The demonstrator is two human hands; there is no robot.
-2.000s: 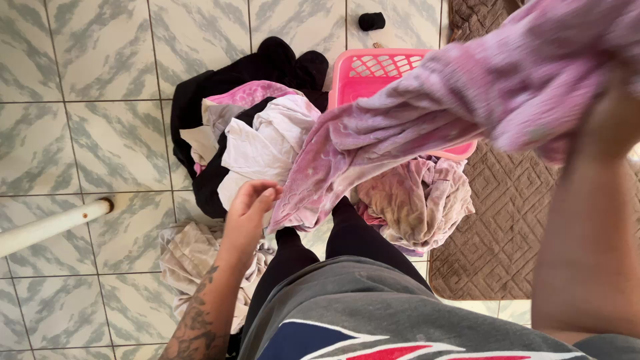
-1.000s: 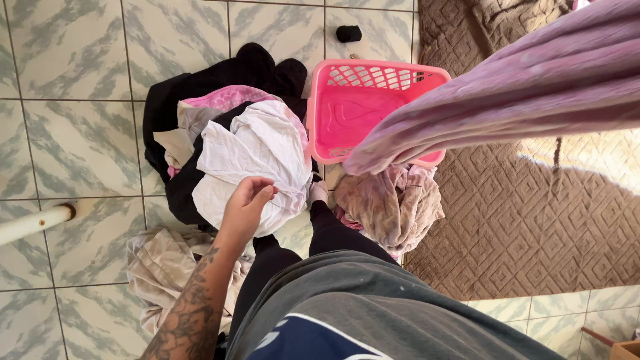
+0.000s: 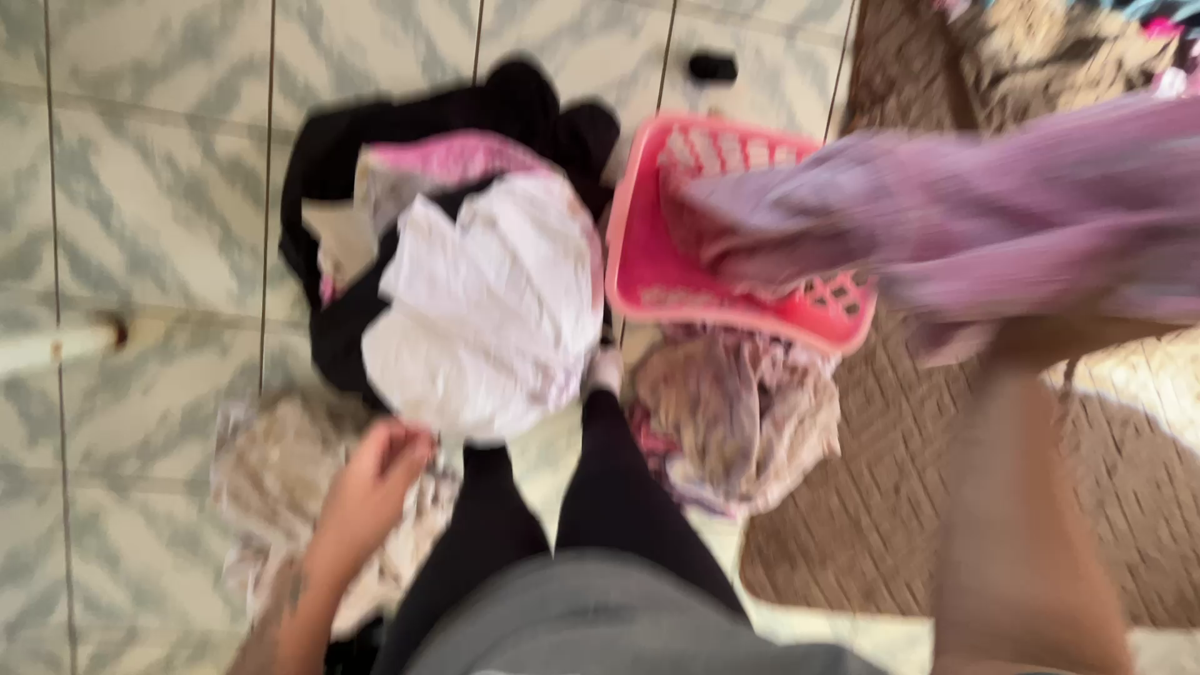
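My right hand [image 3: 1059, 333], blurred and partly hidden by cloth, grips a pink and purple fabric piece [image 3: 994, 206]. Its far end hangs over and into a pink plastic basket [image 3: 623, 225]. My left hand [image 3: 384, 469] holds nothing, its fingers loosely curled, just below a white cloth [image 3: 497, 291]. That cloth lies on a heap of black clothing [image 3: 328, 159] with a pink piece [image 3: 459, 155] among it. Crumpled beige and pink cloth [image 3: 750, 412] lies just below the basket. More beige cloth [image 3: 291, 459] lies behind my left hand.
A quilted brown cover [image 3: 872, 525] spreads at the right, with more fabric [image 3: 1059, 56] at the upper right. A small black object [image 3: 712, 67] lies on the tiled floor [image 3: 169, 206] above the basket. A white pole [image 3: 56, 347] juts in from the left.
The pink and purple fabric, lifted across the basket's right side earlier, now has its end down inside the basket. My left hand has moved off the white cloth, down and left.
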